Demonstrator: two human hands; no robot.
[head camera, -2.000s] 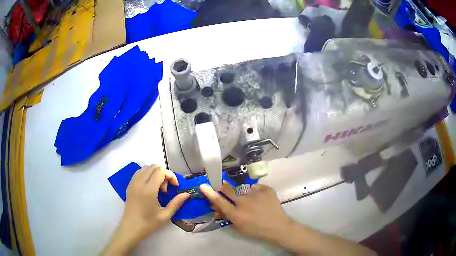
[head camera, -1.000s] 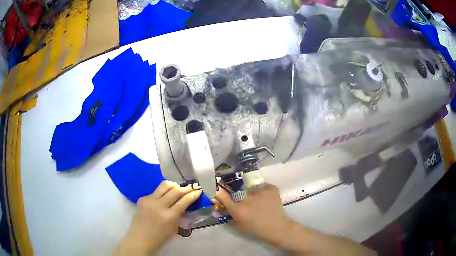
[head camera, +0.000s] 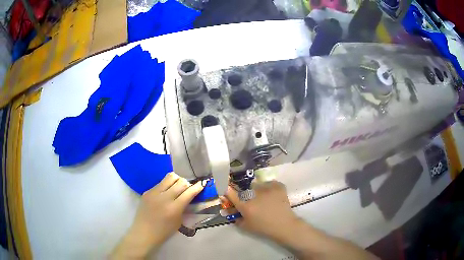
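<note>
A blue panel (head camera: 141, 166) lies at the left end of the sewing machine (head camera: 244, 117), partly under its head. My left hand (head camera: 165, 208) presses the panel beside the needle area, fingers bent over its edge. A small dark piece shows at my left fingertips. My right hand (head camera: 262, 210) is right of the needle area, closed around a slim tool (head camera: 227, 204) with orange and blue parts. Slim metal blades (head camera: 201, 219) show between the hands; whether they belong to this tool is unclear. The needle is hidden.
A stack of blue panels (head camera: 109, 106) with a small dark label (head camera: 101, 108) lies left of the machine. Cardboard (head camera: 109, 28) covers the far left corner. Yellow tape (head camera: 16, 177) runs along the left edge. Blue cloth (head camera: 160, 20) and dark cloth (head camera: 234, 10) lie behind the table.
The panel has turned and shifted under the machine head, and its label is no longer plainly visible. My left hand has moved slightly. The slim tool and blades now show more clearly.
</note>
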